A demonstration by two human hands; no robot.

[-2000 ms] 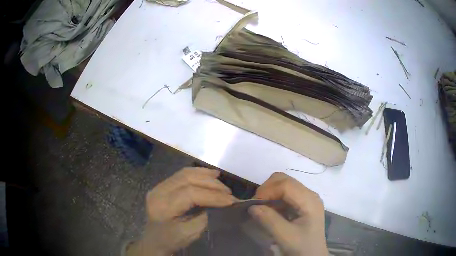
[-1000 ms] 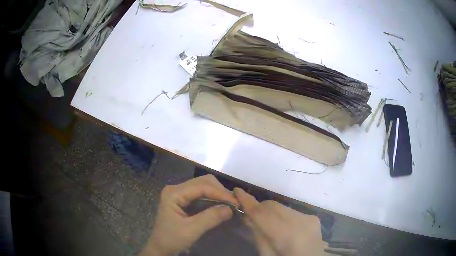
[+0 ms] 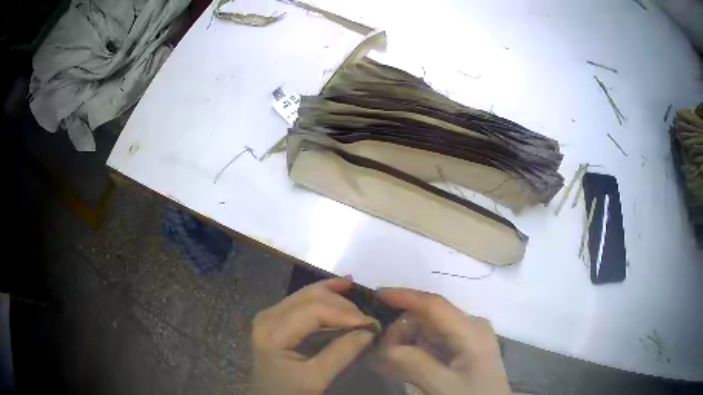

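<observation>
My left hand [image 3: 312,335] pinches a dark cloth piece [image 3: 331,330] between thumb and fingers below the table's near edge. The piece's small end shows at the fingertips; the rest is hidden by the hands or too dark to tell. My right hand [image 3: 443,339] is close beside it, fingers curled, thumb near the index finger; whether it grips the piece is hard to tell. The fanned stack of khaki and dark brown band pieces [image 3: 416,131] lies on the white table [image 3: 231,208], with a white ticket [image 3: 285,105] at its left end.
A black smartphone [image 3: 607,231] with thin trimmings beside and on it lies right of the stack. A khaki bundle [image 3: 688,146] is at the right edge. A pale garment pile [image 3: 92,65] is at the upper left. Blue checked cloth [image 3: 196,241] shows below the table edge.
From gripping the piece at both sides two seconds ago, my hands came together over its end one second ago. Now the right fingers are spread slightly off the left fingertips. The view has shifted slightly.
</observation>
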